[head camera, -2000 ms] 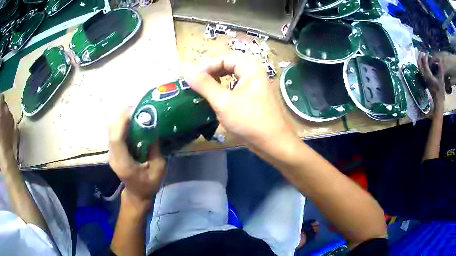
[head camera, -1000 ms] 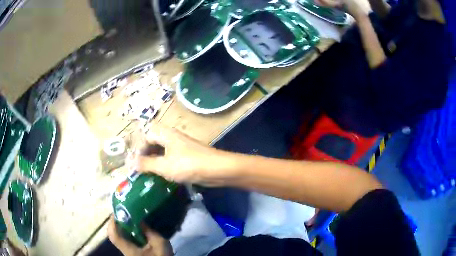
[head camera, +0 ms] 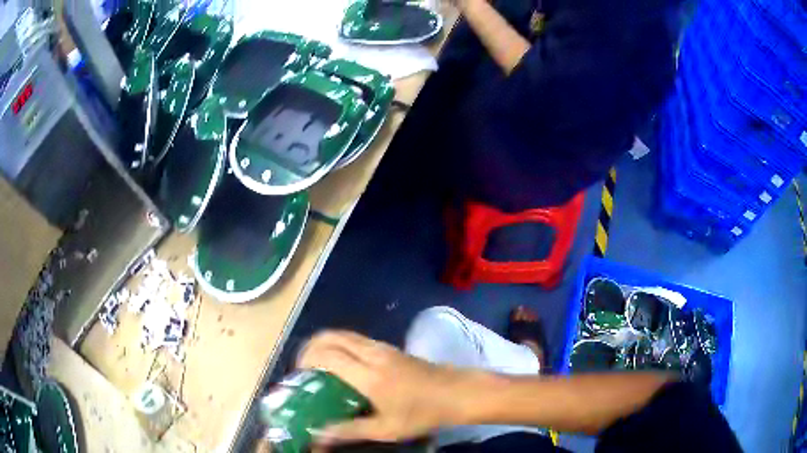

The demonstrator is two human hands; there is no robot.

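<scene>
A glossy green body shell [head camera: 314,409] is low in the view, past the bench edge and somewhat blurred. My right hand [head camera: 380,389] is closed over its top and right side. The shell's trim details cannot be made out. My left hand is not seen in the current view. A pile of small white and black trim pieces [head camera: 161,305] lies on the bench. A small whitish glue dish [head camera: 150,398] stands nearer, with thin sticks beside it.
Several green shells [head camera: 252,239] lie piled on the cardboard-covered bench [head camera: 226,354], by a metal box [head camera: 119,243]. A person in dark clothes [head camera: 549,115] sits on a red stool [head camera: 473,252]. A blue crate [head camera: 727,341] holds shells on the floor; blue crates [head camera: 726,115] are stacked behind.
The view has swung right, bringing in the filled crate. My right hand has gone from the trim near the shell's top to gripping the shell. My left hand has left the view.
</scene>
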